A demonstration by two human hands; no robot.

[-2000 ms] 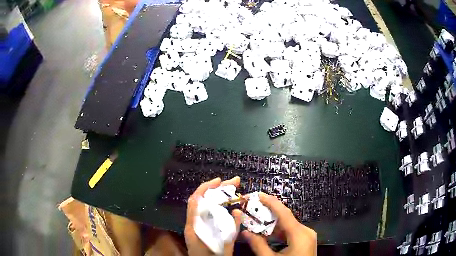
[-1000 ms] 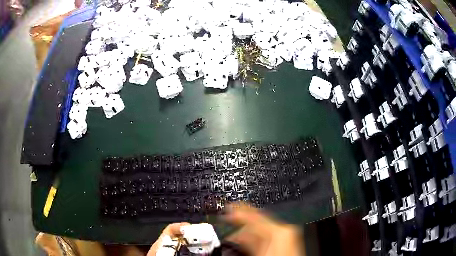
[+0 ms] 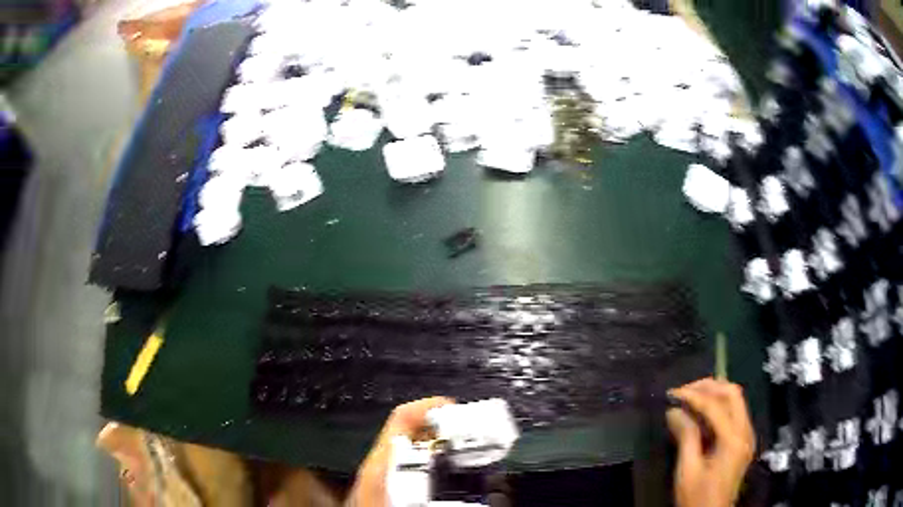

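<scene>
My left hand (image 3: 379, 475) is at the lower centre, shut on white housings (image 3: 477, 432), with a dark part between or below them. My right hand (image 3: 715, 441) is apart from it at the lower right, fingers curled at the lower end of a thin pale stick (image 3: 721, 354); blur hides whether it holds anything. Black inserts (image 3: 475, 347) lie packed in rows in front of my hands. One black insert (image 3: 461, 241) lies alone beyond them.
A heap of white housings (image 3: 414, 158) covers the far bench, with brass slivers (image 3: 573, 124) in it. Black foam (image 3: 168, 158) lies on blue at left, near a yellow-handled tool (image 3: 145, 363). Dark rows at right hold white pieces (image 3: 808, 360).
My right hand has left the housings and the black rows and moved right to the pale stick. My left hand still holds the housings. The camera view has shifted.
</scene>
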